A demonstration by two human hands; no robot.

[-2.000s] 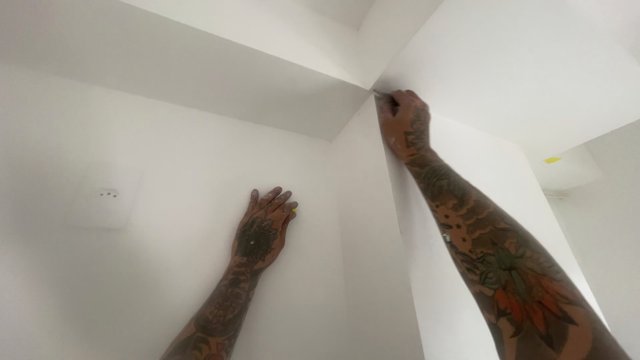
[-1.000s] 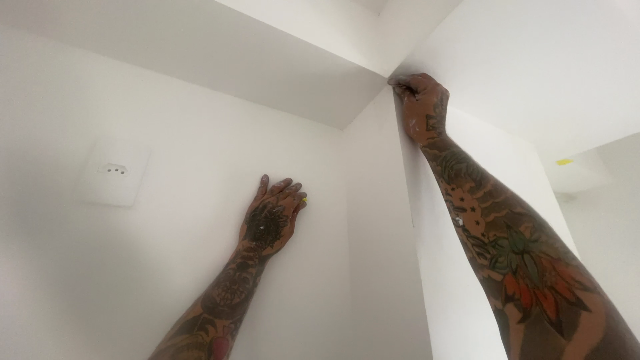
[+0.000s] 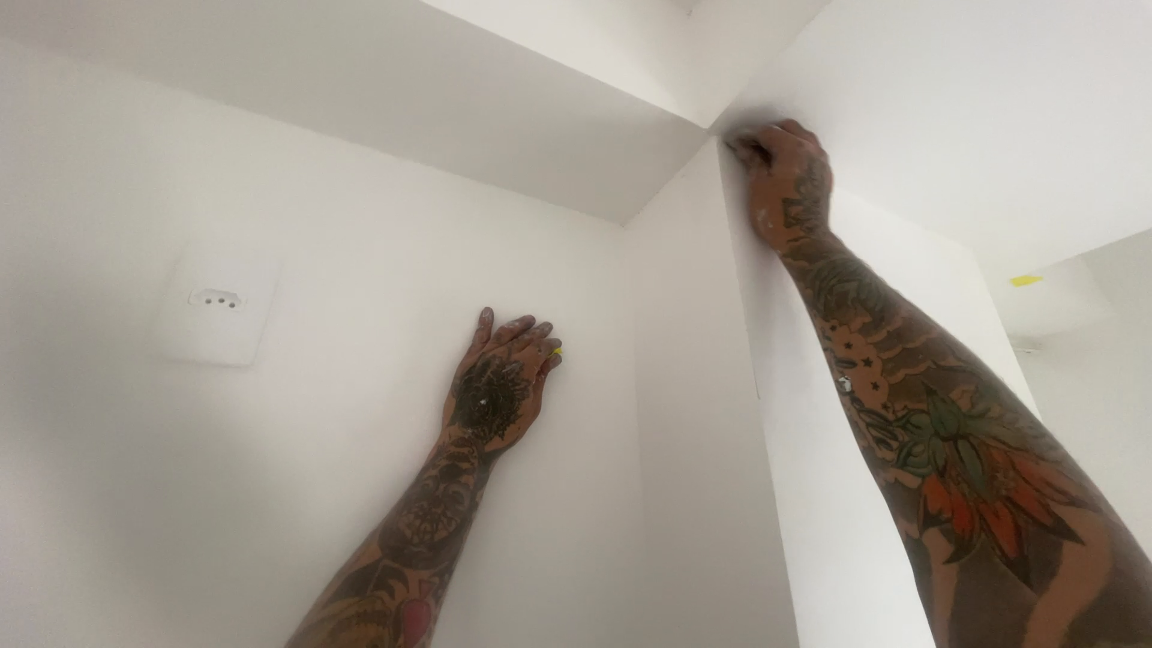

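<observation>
My left hand (image 3: 499,387) lies against the white wall (image 3: 378,270) with its fingers slightly apart; a small yellow bit shows by its outer fingers. High on the right, my right hand (image 3: 787,180) is bent at the top of the wall's vertical outer corner (image 3: 740,270), just below where it meets the ceiling edges. Its fingers are curled and blurred, and whether they pinch something small cannot be made out. White specks mark both hands.
A white power socket plate (image 3: 220,306) is on the wall at the left. The lower edge of a white ceiling beam (image 3: 540,135) slants down to the corner by my right hand. A yellow mark (image 3: 1026,281) shows on a white surface at the far right.
My right hand stays at the top of the corner, its fingers shifting slightly. The left hand remains on the wall. The view has shifted somewhat.
</observation>
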